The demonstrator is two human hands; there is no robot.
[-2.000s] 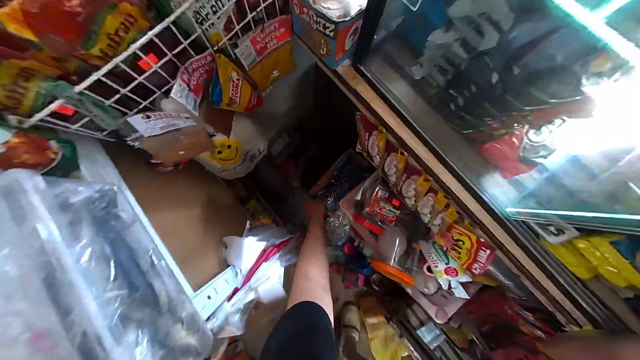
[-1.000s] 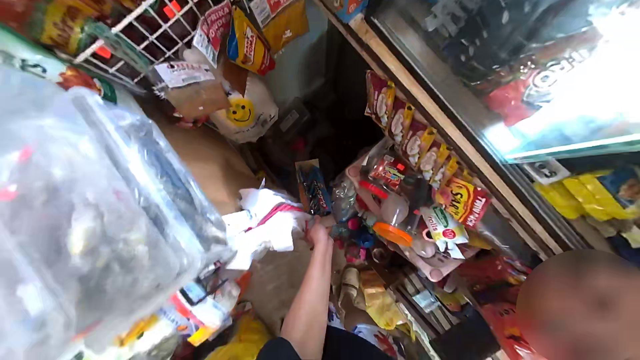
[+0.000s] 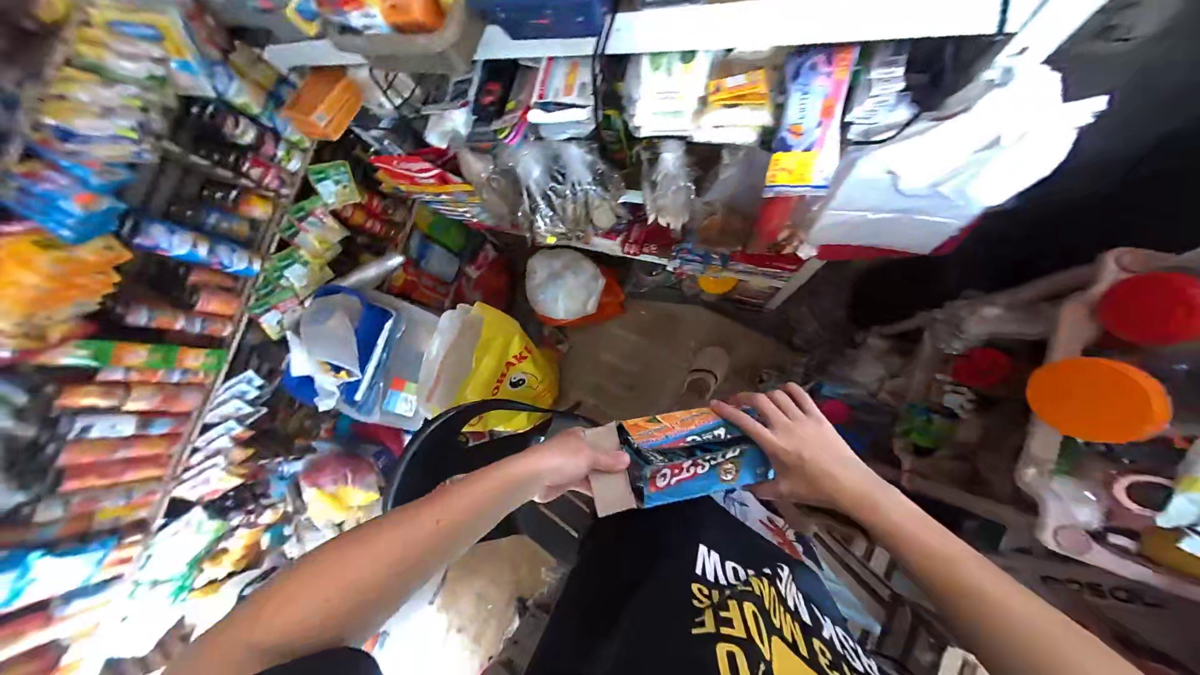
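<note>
A blue and orange cardboard box of Presto packs (image 3: 698,469) is held in front of my black shirt, between both hands. My left hand (image 3: 572,461) grips the box's open flap end, thumb at the flap. My right hand (image 3: 787,441) wraps around the other end, fingers over the top edge. Dark packets show through the opening in the box, though blur hides how many. Just beyond the hands, a yellow plastic bag (image 3: 514,370) stands on the floor, left of a sandal (image 3: 705,370).
Shelving with hanging sachets (image 3: 202,328) runs along the left. A white shelf edge (image 3: 750,33) crosses the top, with packets under it. Jars with an orange lid (image 3: 1099,399) and a red lid (image 3: 1151,307) stand at the right. A dark round stool or bin lies by my left forearm.
The view has swung widely to another part of the shop. One arm reached down among goods earlier, near a box one second ago; now both hands hold a box in front of my body.
</note>
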